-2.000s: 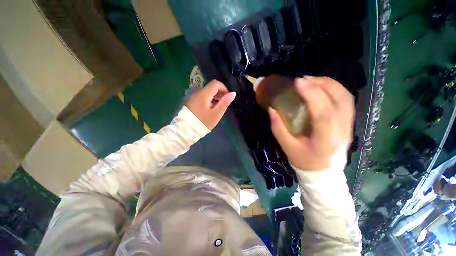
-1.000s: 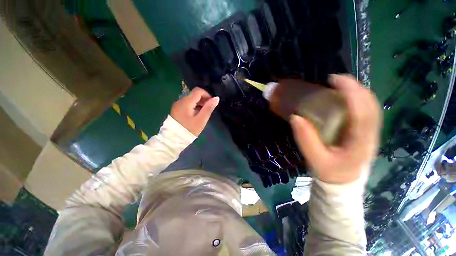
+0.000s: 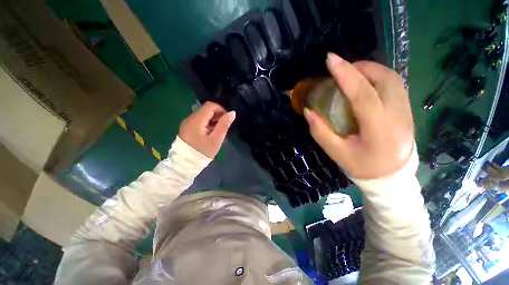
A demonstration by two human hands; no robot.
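Note:
My right hand [image 3: 371,119] is closed around an amber-brown squeeze bottle [image 3: 329,106], held over the tray of glossy black oval parts [image 3: 259,44]. The bottle is tilted with its front end toward the parts; its nozzle is mostly hidden. The parts lie in close staggered rows on a dark base on the green bench. My left hand [image 3: 206,129] is at the tray's left edge, fingers loosely curled, with nothing visible in it.
A second tray of black parts [image 3: 337,253] and a crumpled white cloth [image 3: 338,207] are at the lower right. An open brown carton [image 3: 83,89] stands at the left. A green line with small black parts [image 3: 457,89] runs along the right, with a person's hand [image 3: 494,177] beyond.
The view has shifted, showing more of the second tray and the white cloth. The right hand has turned the bottle, and its pale nozzle no longer shows clearly. The left hand remains beside the tray.

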